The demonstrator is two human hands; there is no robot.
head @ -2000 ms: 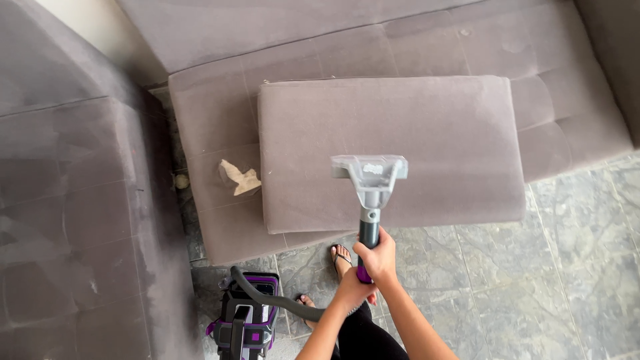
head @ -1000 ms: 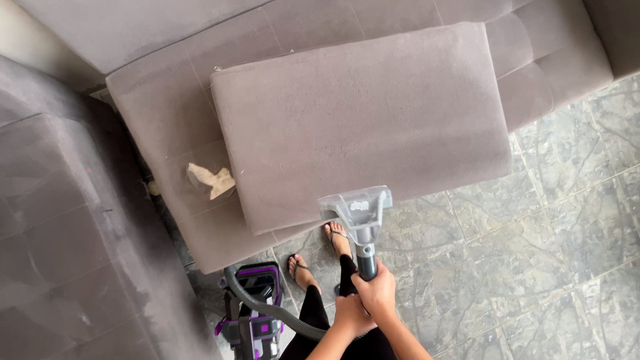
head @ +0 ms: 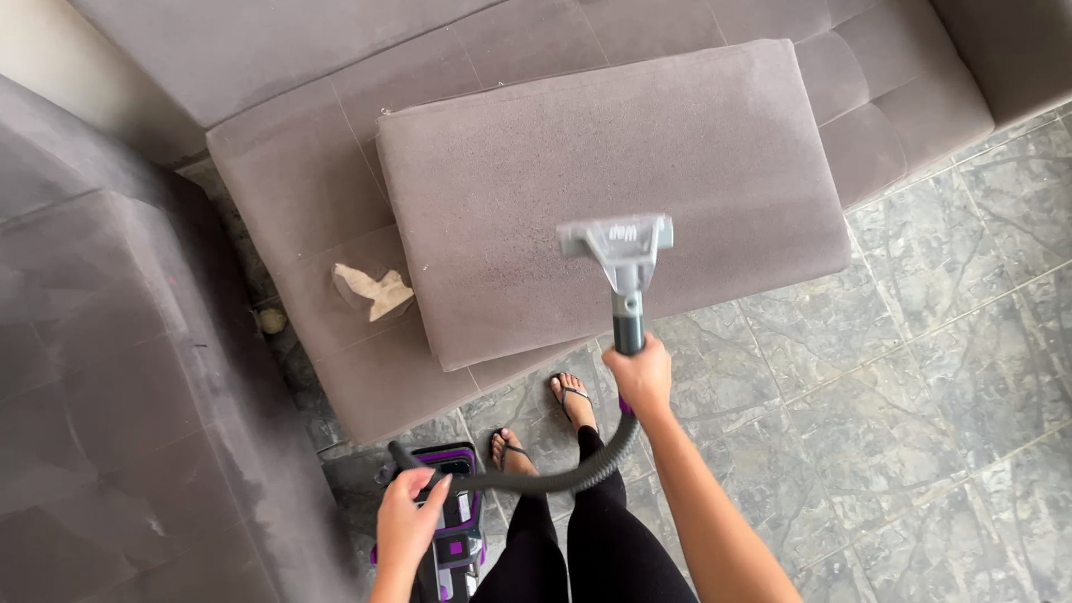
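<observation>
My right hand [head: 643,375] grips the dark handle of an upholstery extractor nozzle [head: 624,243], whose clear, wide head is over the near right part of a loose grey-mauve cushion [head: 620,151]. Dark specks show on the cushion's left and middle. From the handle a ribbed black hose [head: 544,483] curves down and left to my left hand [head: 412,511], whose thumb and fingers are around or against the hose; the exact hold is partly hidden. Below that hand stands a black and purple extractor machine [head: 456,548] on the floor.
The cushion lies askew on a tufted sofa seat [head: 327,209]. A cream cloth scrap [head: 381,291] lies to its left. Another sofa section [head: 109,352] stands at the left. My feet, in flip-flops, are on the grey tile floor [head: 921,335] close to the seat's edge.
My left hand has left the nozzle handle, where both hands were, and is now at the hose over the machine. The nozzle has moved from the cushion's front edge farther onto its top. Dark specks now show there.
</observation>
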